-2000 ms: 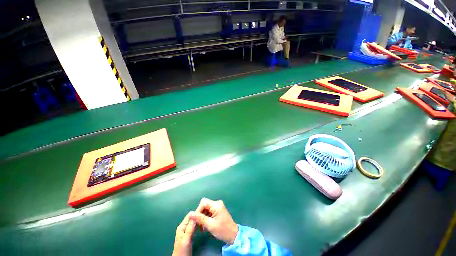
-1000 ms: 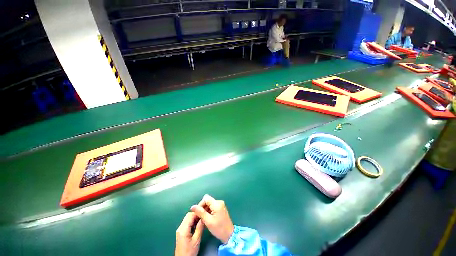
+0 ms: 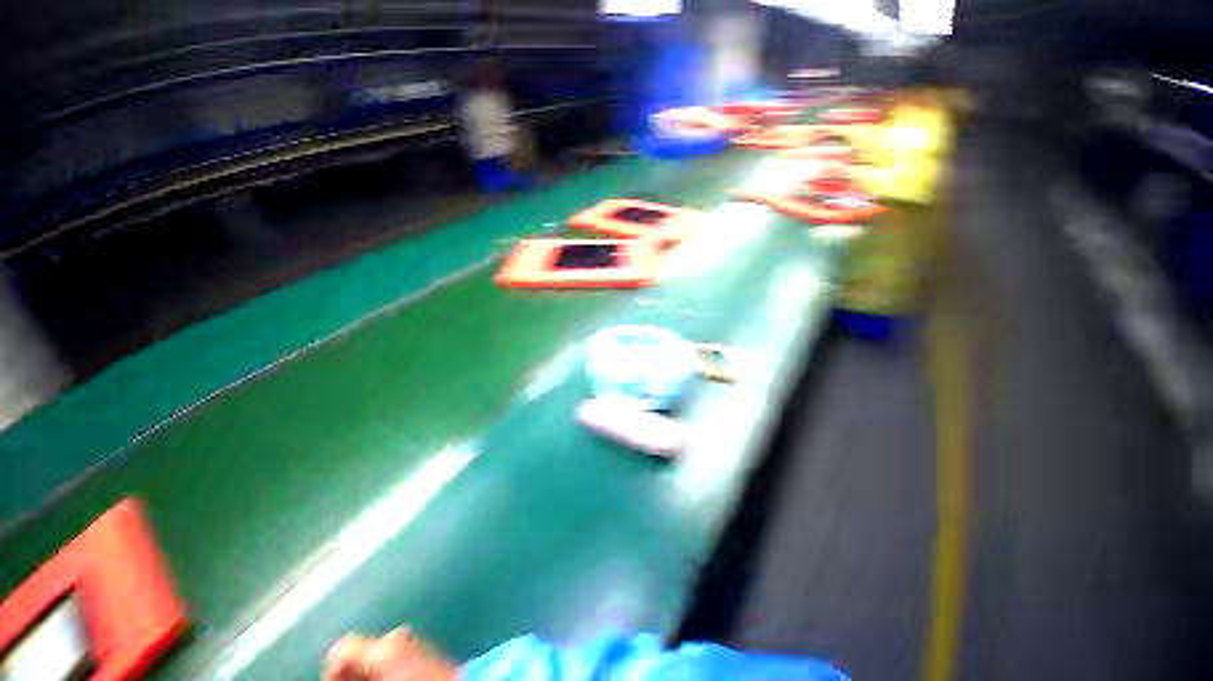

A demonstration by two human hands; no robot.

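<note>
The picture is blurred. My right hand shows at the bottom edge, cut off, with a blue sleeve; its fingers cannot be made out. My left hand is not in view. An orange foam tray is cut off at the lower left corner, with part of an open tablet on it, its pale area showing. The visible hand is to the right of this tray, apart from it.
A light blue fan, a pinkish case and a tape roll stand on the green bench. Orange trays with dark tablets lie farther along. A person in yellow is at the bench's right side; another sits beyond its left side.
The view has swung right and blurred. The fan and trays now appear farther left. The near tray is partly out of the picture. My left hand has left the view and my right hand is mostly cut off.
</note>
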